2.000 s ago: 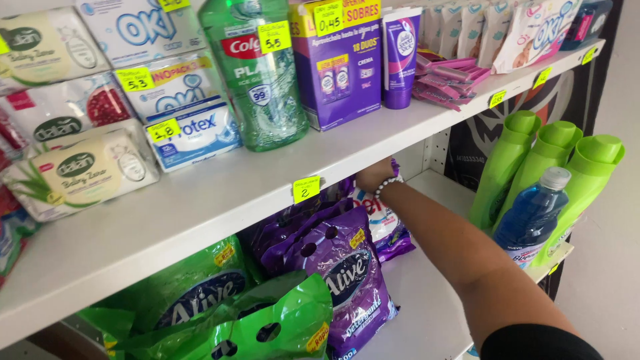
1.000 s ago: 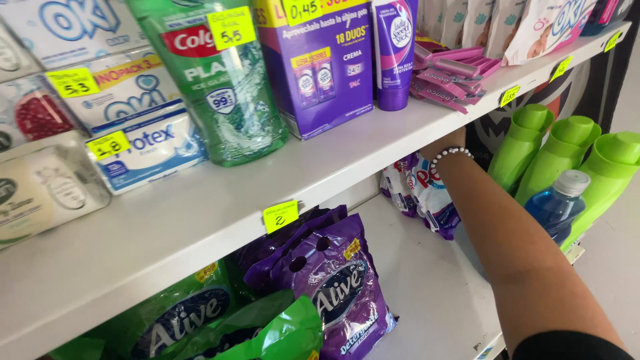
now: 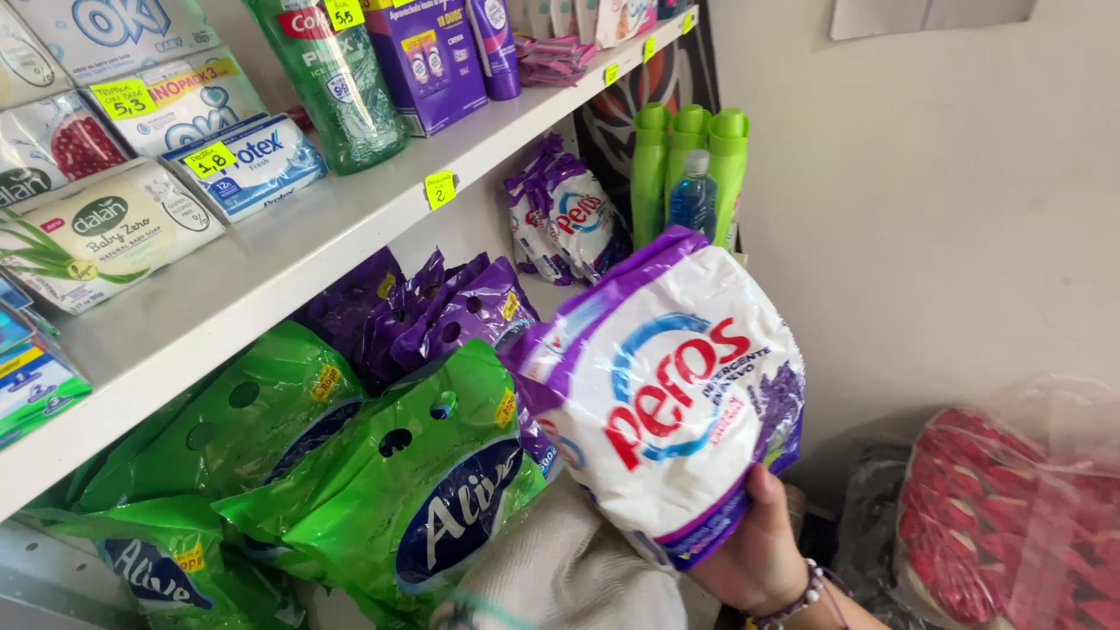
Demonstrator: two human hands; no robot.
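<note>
A large white and purple Peros detergent bag [image 3: 674, 394] is in my right hand [image 3: 761, 542], which grips its lower edge with the thumb in front; the other fingers are hidden behind it. A bead bracelet circles the wrist. Below the bag lies a light grey cloth [image 3: 569, 560]. To the left stand green Alive detergent bags [image 3: 411, 490], with purple Alive bags [image 3: 446, 306] behind. Smaller Peros bags [image 3: 573, 219] sit at the lower shelf's far end. My left hand is not in view.
An upper white shelf [image 3: 262, 262] holds soap packs [image 3: 114, 227], green Colgate mouthwash [image 3: 332, 96] and a purple box [image 3: 429, 70]. Green bottles [image 3: 649, 175] and a blue bottle [image 3: 693, 197] stand at the far end. A plastic-wrapped red bundle [image 3: 989, 516] lies at lower right, beside the wall.
My right hand was at the small Peros bags deep on the lower shelf; now it holds a large Peros bag nearer the camera. The view has shifted, bringing the wall and red bundle in.
</note>
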